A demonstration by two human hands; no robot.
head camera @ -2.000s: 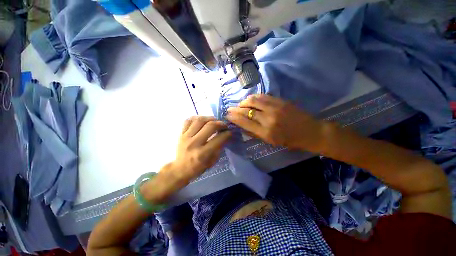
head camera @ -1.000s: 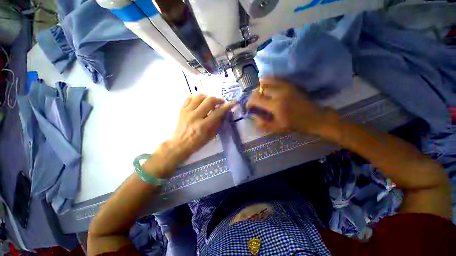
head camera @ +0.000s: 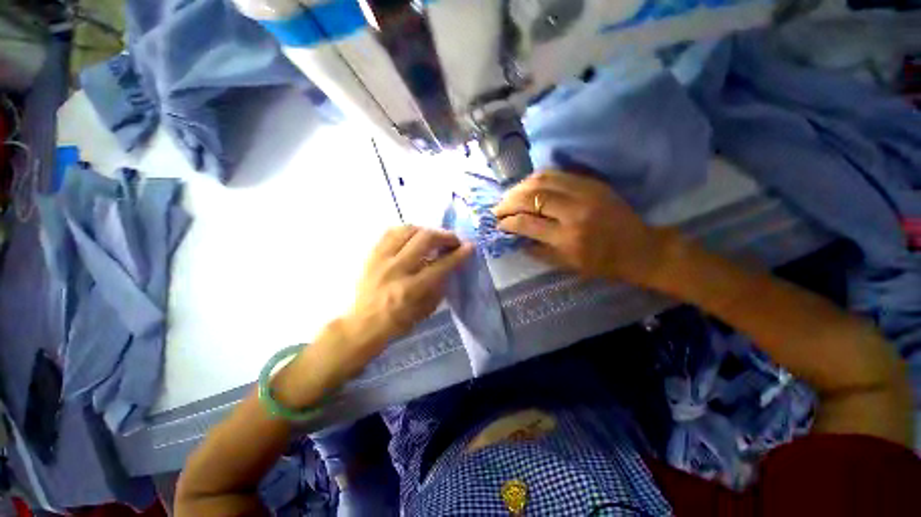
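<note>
The narrow blue cuff strip [head camera: 479, 318] runs from near the needle over the table's front edge. My left hand [head camera: 409, 271] pinches its left side with thumb and fingers. My right hand [head camera: 571, 224], with a ring, holds the puckered gathered edge [head camera: 489, 224] just right of the strip. The blue sleeve panel [head camera: 616, 131] lies behind and right of my right hand. The dark ribbed knob [head camera: 507, 151] sits just above the gathers. The needle area is glaring and blurred, so the needle and presser foot cannot be made out.
The white sewing machine head [head camera: 465, 50] hangs over the work. Loose blue strips [head camera: 113, 293] lie at the left of the table. A cuffed sleeve [head camera: 192, 101] lies at the upper left. Draped blue cloth [head camera: 818, 151] is at the right. Bunched cloth [head camera: 697, 404] shows below the table edge.
My right hand, blurred a second ago, is now on the gathers and slightly further right. My left hand has moved down a little. The strip's hanging end has swung left since two seconds ago.
</note>
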